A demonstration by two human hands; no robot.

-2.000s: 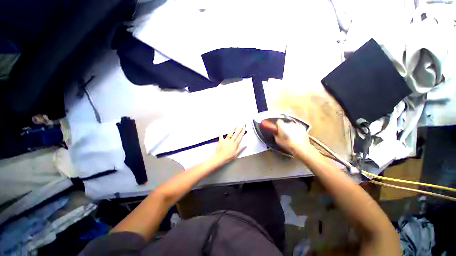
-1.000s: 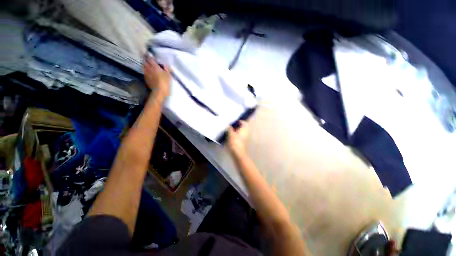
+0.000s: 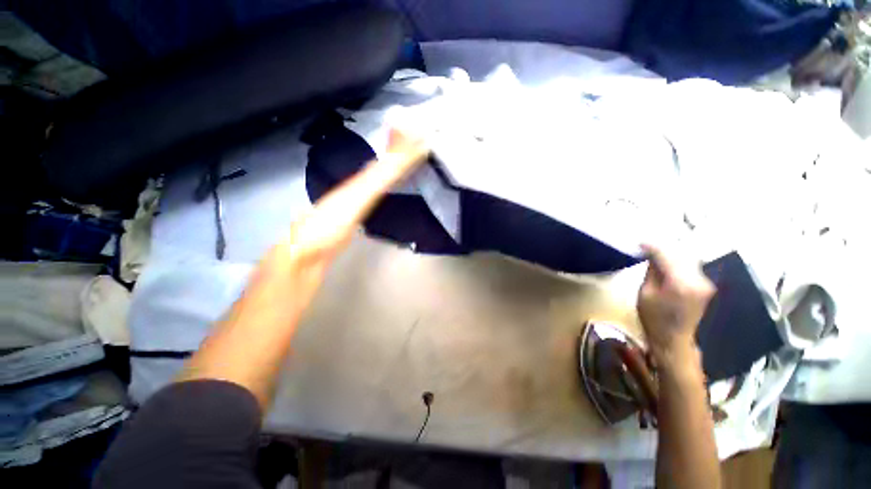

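A white garment panel with a navy band (image 3: 544, 234) lies across the far part of the pressing table, its near edge bent. My right hand (image 3: 673, 291) is closed on the panel's right corner, above the iron. My left hand (image 3: 406, 153) reaches to the panel's upper left edge; its fingers are blurred and washed out, so its grip is unclear. The steam iron (image 3: 616, 372) lies at the table's right, partly behind my right forearm. A white piece with a dark line (image 3: 181, 320) lies at the left, partly hidden by my left arm.
Navy cloth (image 3: 339, 167) lies beyond my left forearm. A black square pad (image 3: 737, 320) and pale cloth loops (image 3: 810, 315) are right of the iron. A thick black roll (image 3: 229, 91) is at the far left, a thin dark tool (image 3: 219, 205) before it. Folded clothes (image 3: 48, 368) are at left.
My hands have left the white piece at the left and moved to the panel at the far side. My right hand has closed on its corner. The view has turned right.
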